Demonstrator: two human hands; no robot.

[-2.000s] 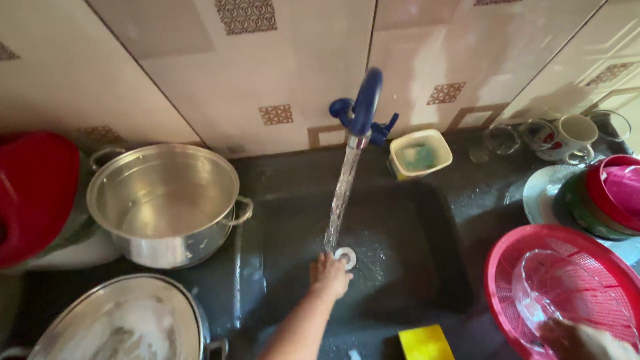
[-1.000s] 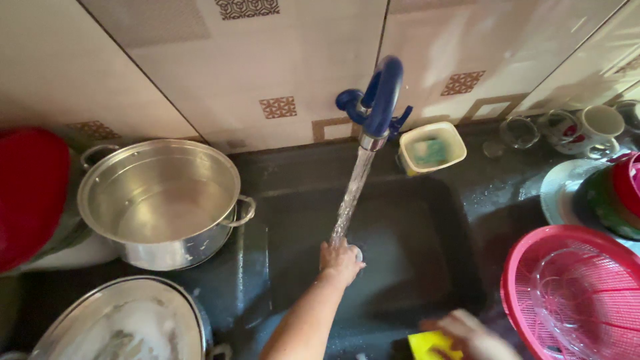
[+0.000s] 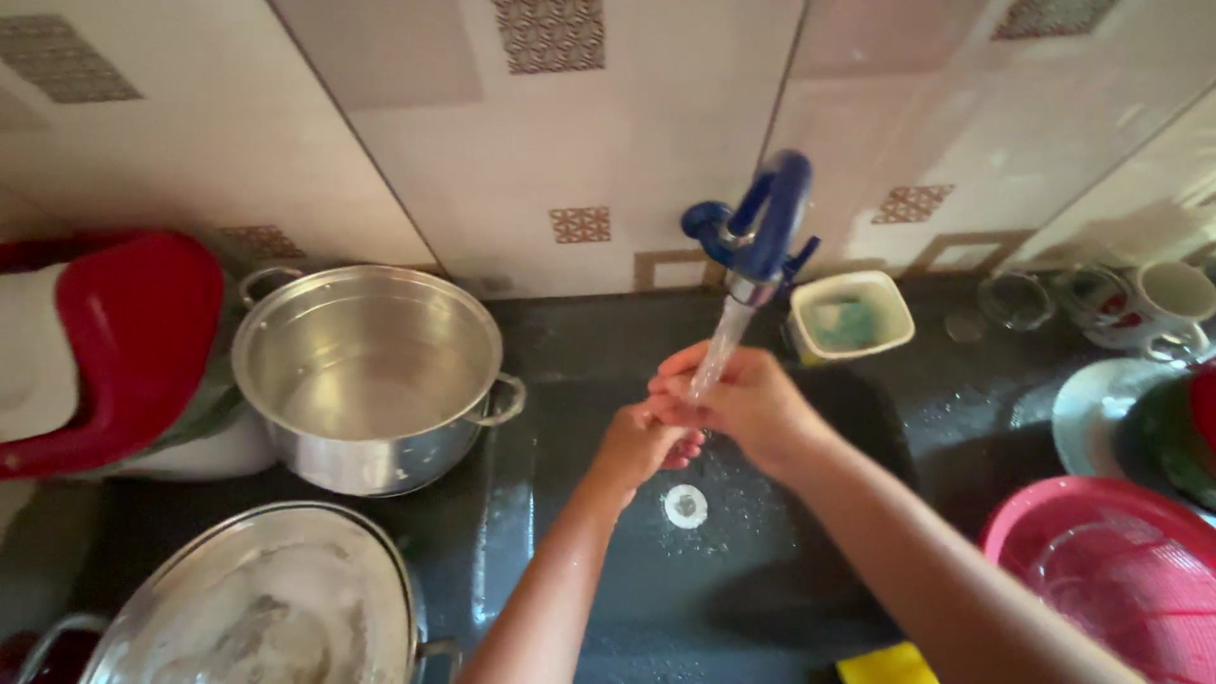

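Water runs from a blue faucet [image 3: 774, 223] onto both hands above the dark sink [image 3: 760, 570]. My left hand [image 3: 651, 437] is under the stream, fingers partly curled and touching the other hand. My right hand [image 3: 746, 394] meets it from the right, fingers bent over it in the water. No object shows in either hand, though the palms and the space between them are partly hidden. Below them lies a white-rimmed drain [image 3: 686, 506]. A yellow cloth or sponge [image 3: 888, 665] sits at the sink's near edge, beside my right forearm.
A steel pot [image 3: 380, 456] stands left of the sink, with a large lidded pot [image 3: 256, 608] nearer and a red plastic basin [image 3: 152, 351] beyond. Behind the sink is a white tub [image 3: 850, 313] with a green sponge. A pink colander [image 3: 1111, 579], plate [image 3: 1083, 418] and cups [image 3: 1178, 294] are at right.
My right hand has come from the yellow item at the sink's near edge up into the stream, joining my left hand. A second earlier it was over that item, and before that at the pink colander.
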